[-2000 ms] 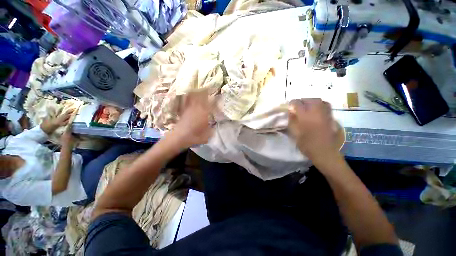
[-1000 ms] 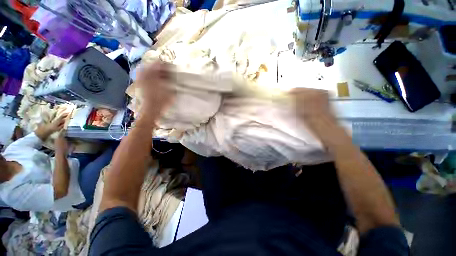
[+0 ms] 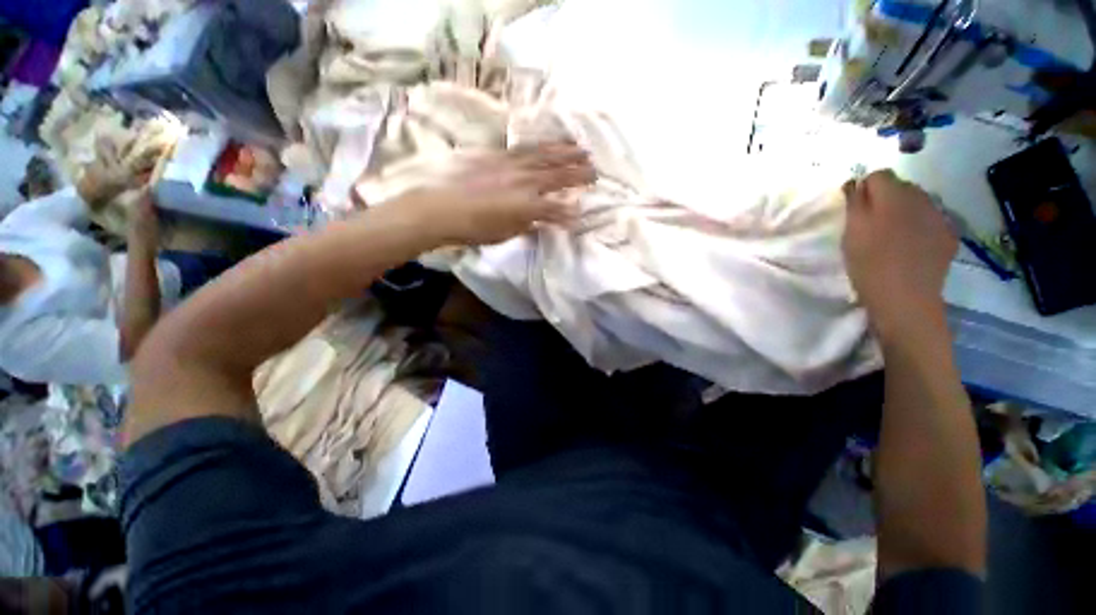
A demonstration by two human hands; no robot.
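The cream garment [image 3: 709, 282] lies in loose folds across the table front and hangs over its edge toward my lap. My left hand [image 3: 523, 192] rests on the cloth left of centre, palm down with fingers extended, slightly blurred. My right hand [image 3: 895, 234] is closed on the cloth's right end, near the needle area. The sewing machine head [image 3: 962, 60] is at the upper right, its metal presser parts beside a bright glare. No cloth is seen under the presser foot, though glare hides detail there.
A black smartphone [image 3: 1048, 222] lies right of my right hand, with snips [image 3: 993, 255] partly hidden beside it. A grey machine box [image 3: 204, 72] stands upper left. A person in white [image 3: 72, 288] works at the left. Cream cloth [image 3: 337, 396] is piled below the table.
The view has shifted. My left hand has let go of the lifted fold and now lies flatter, nearer the centre. My right hand has moved right with the cloth, closer to the phone.
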